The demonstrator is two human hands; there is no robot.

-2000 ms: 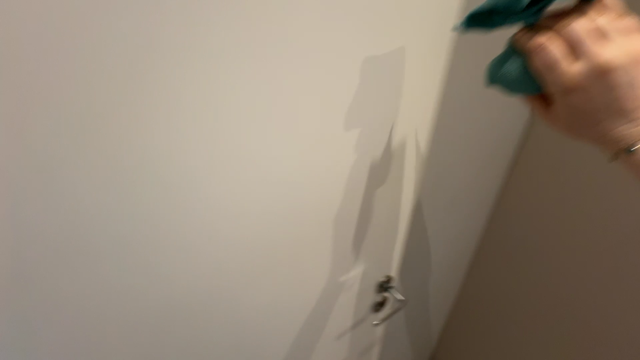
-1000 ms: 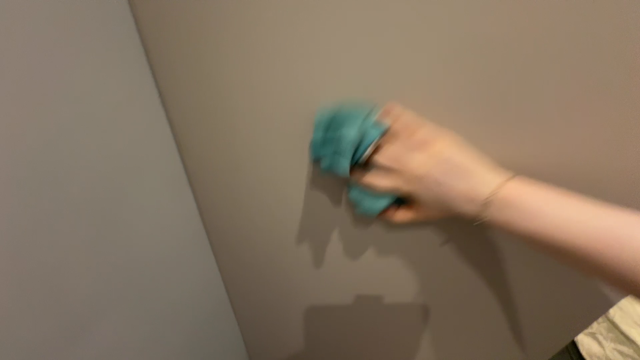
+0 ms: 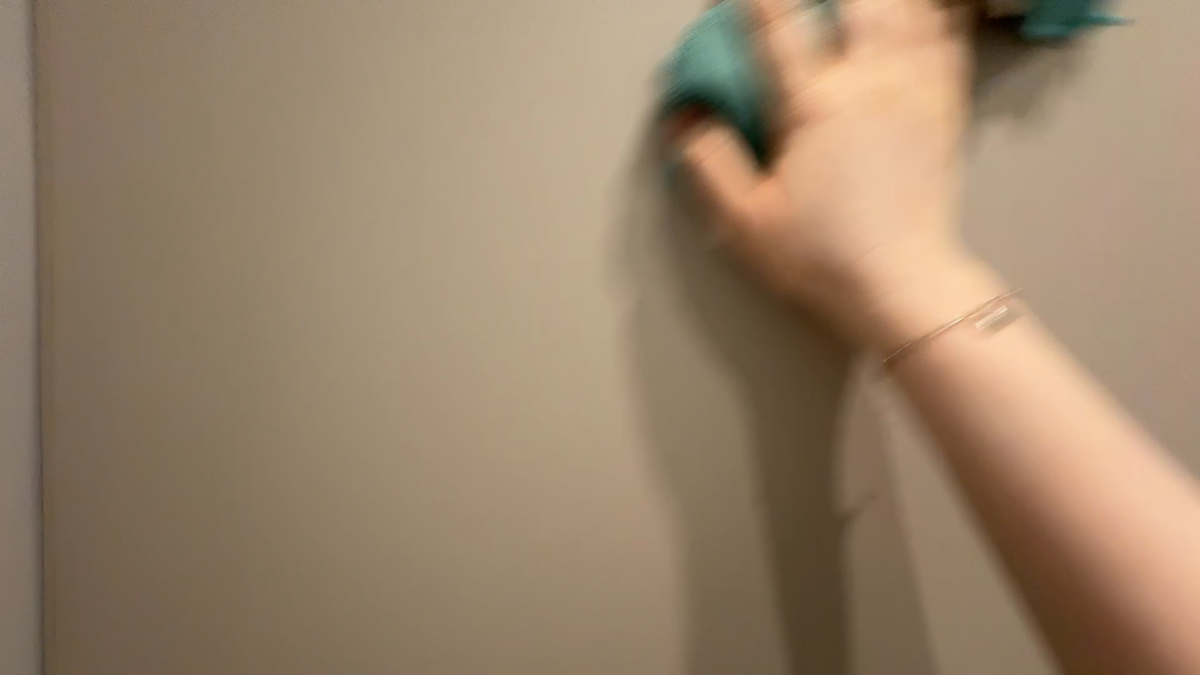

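At the top right of the head view, my right hand (image 3: 853, 159) presses a teal cloth (image 3: 720, 75) against a flat beige panel or wall (image 3: 375, 328). The cloth is bunched under the fingers, and parts of it stick out on both sides of the hand. Motion blurs the hand, and its fingertips are partly cut off by the top edge. A thin bracelet (image 3: 956, 328) circles the wrist. My left hand is out of view.
A lighter vertical strip (image 3: 17, 328) borders the beige surface at the far left, with a narrow dark line between them. Shadows of the hand and arm fall on the surface below the cloth.
Two seconds ago the cloth was held near a white surface with a metal handle or key; a second ago it was on the beige surface. The view has shifted strongly, and the forearm now points more steeply upward.
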